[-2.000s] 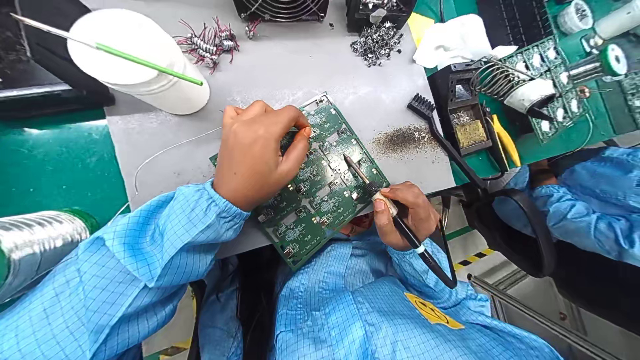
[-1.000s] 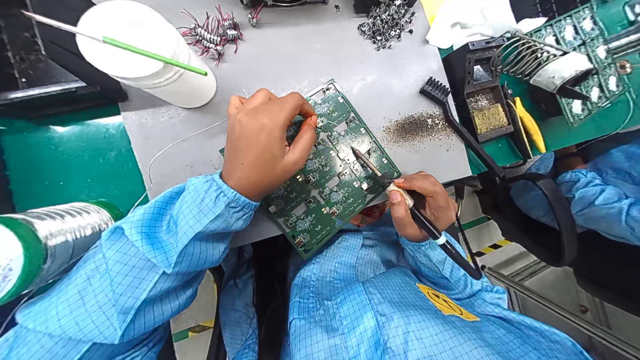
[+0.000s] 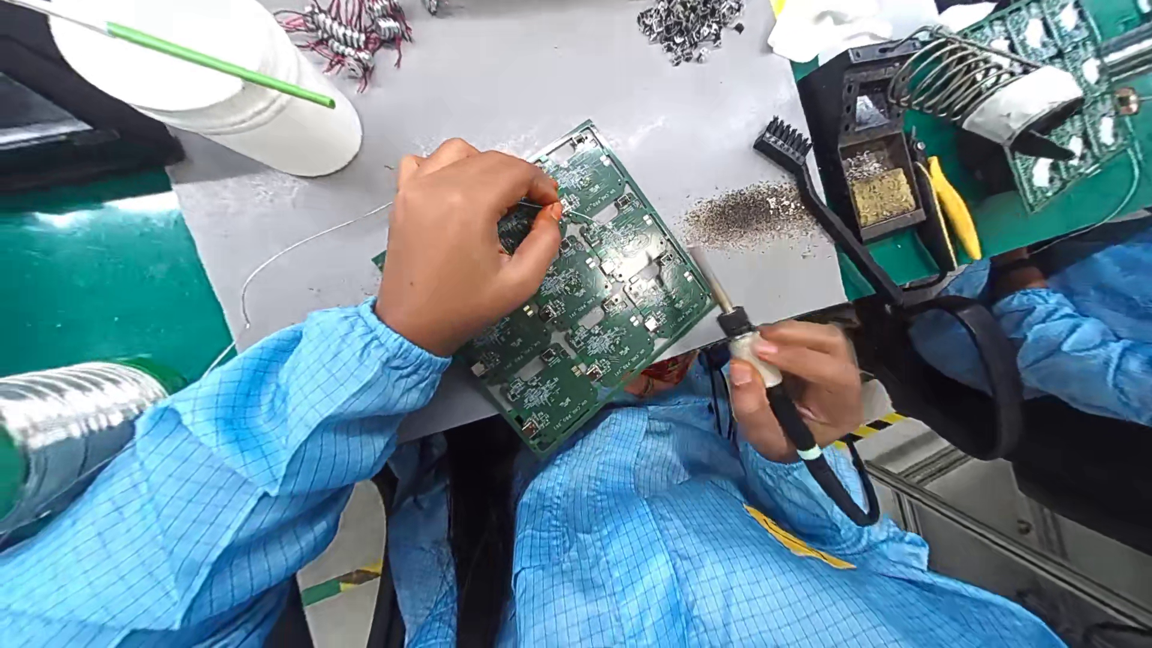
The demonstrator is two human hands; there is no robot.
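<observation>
A green printed circuit board panel point(image 3: 594, 297) lies at a slant over the near edge of the grey mat. Over its upper left part is my left hand point(image 3: 468, 234), pinching thin solder wire point(image 3: 297, 245) between thumb and forefinger. That wire trails left towards a large spool of solder wire point(image 3: 76, 423). My right hand point(image 3: 796, 382) grips a soldering iron point(image 3: 760, 360) by its pale collar; the iron's tip is just off the board's right edge, over the mat.
Brown granules point(image 3: 747, 214), a black brush point(image 3: 783, 144) and a soldering iron stand with sponge point(image 3: 882, 193) lie right. Yellow-handled pliers point(image 3: 954, 211) are beside it. A white bottle point(image 3: 306, 126) stands upper left. A co-worker's sleeve point(image 3: 1080, 333) shows at right.
The soldering iron in my right hand has moved off the board, from over its middle to beyond its right edge. My left hand keeps its pinch on the wire over the board.
</observation>
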